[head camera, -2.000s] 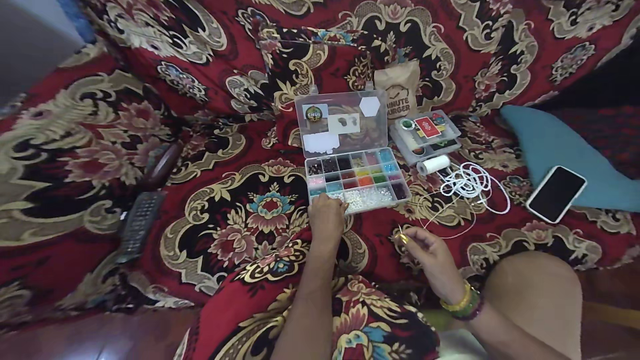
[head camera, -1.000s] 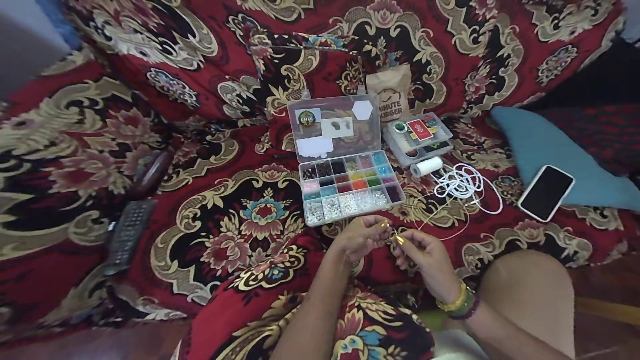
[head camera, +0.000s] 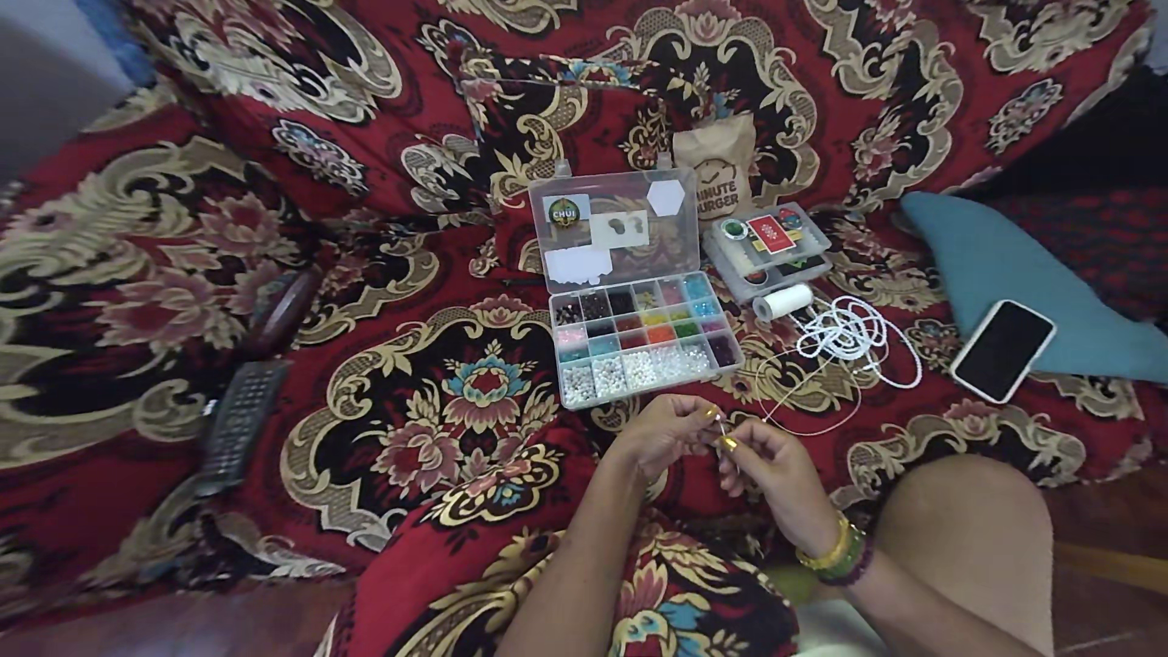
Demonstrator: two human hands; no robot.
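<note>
My left hand (head camera: 671, 433) and my right hand (head camera: 771, 461) meet just in front of a clear plastic bead organizer (head camera: 652, 394). A tiny pale bead, or something like it, is pinched in my left fingertips. Between the thumb and finger of my right hand is the end of a thin cord (head camera: 812, 431), which trails back toward a white spool (head camera: 785, 301). The organizer's lid is up, and its compartments hold beads of many colours, with white ones (head camera: 639, 370) in the nearest row. Bead bracelets (head camera: 839, 552) circle my right wrist.
Loosely coiled white cord (head camera: 844, 333) lies right of the spool. Stacked clear cases (head camera: 766, 246) and a brown paper bag (head camera: 716, 173) are behind. A smartphone (head camera: 1004, 351) rests partly on a teal cloth (head camera: 995, 265). A remote control (head camera: 242, 424) lies left on the patterned sofa cover (head camera: 383, 383).
My left hand was at the organizer's front compartments two seconds ago; it has come back toward me and now meets my right hand at the cord's end.
</note>
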